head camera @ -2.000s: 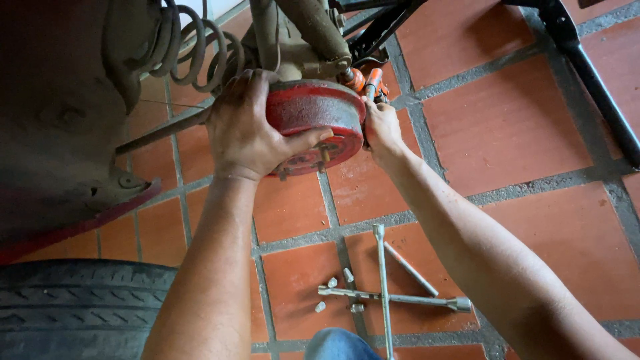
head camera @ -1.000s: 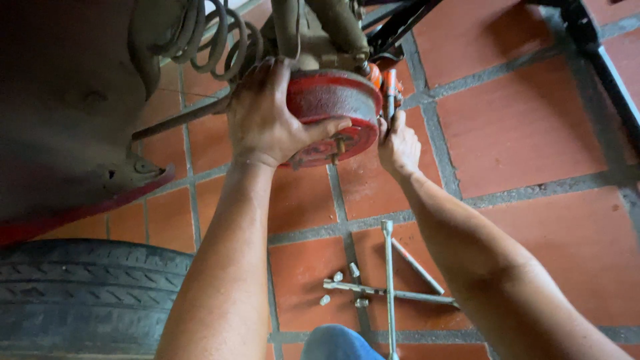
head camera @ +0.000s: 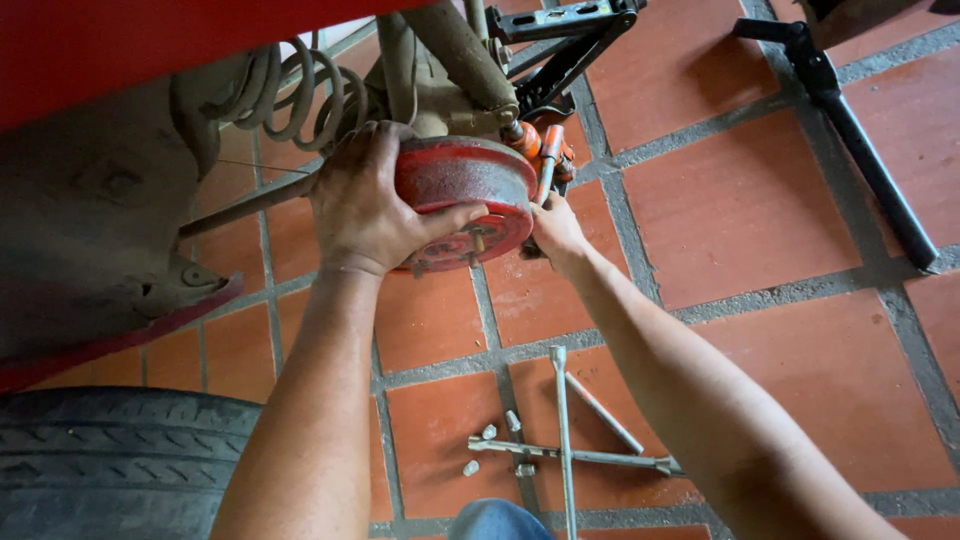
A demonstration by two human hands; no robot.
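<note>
A red brake drum [head camera: 465, 180] with wheel studs on its face sits at the axle end, upper middle of the head view. My left hand [head camera: 375, 202] grips its left side, with the thumb across the front face and the fingers over the back rim. At the drum's right edge, my right hand [head camera: 555, 225] has its fingers around the lower end of a metal bar [head camera: 549, 169] with an orange upper end; the fingertips are partly hidden. An orange bottle jack [head camera: 529, 141] stands behind the bar, close to the drum.
A black scissor jack [head camera: 570, 45] stands behind the drum, below the suspension, with a coil spring [head camera: 300, 97] to the left. A tyre [head camera: 112, 457] lies lower left. A cross lug wrench [head camera: 565, 420], a metal rod [head camera: 604, 412] and several lug nuts [head camera: 471, 468] lie on the tiles. A black stand leg [head camera: 870, 150] is at right.
My left hand stays on the drum. My right hand is still at the drum's right side, and the bar it holds has shifted in angle. The red bodywork has come into view at the top.
</note>
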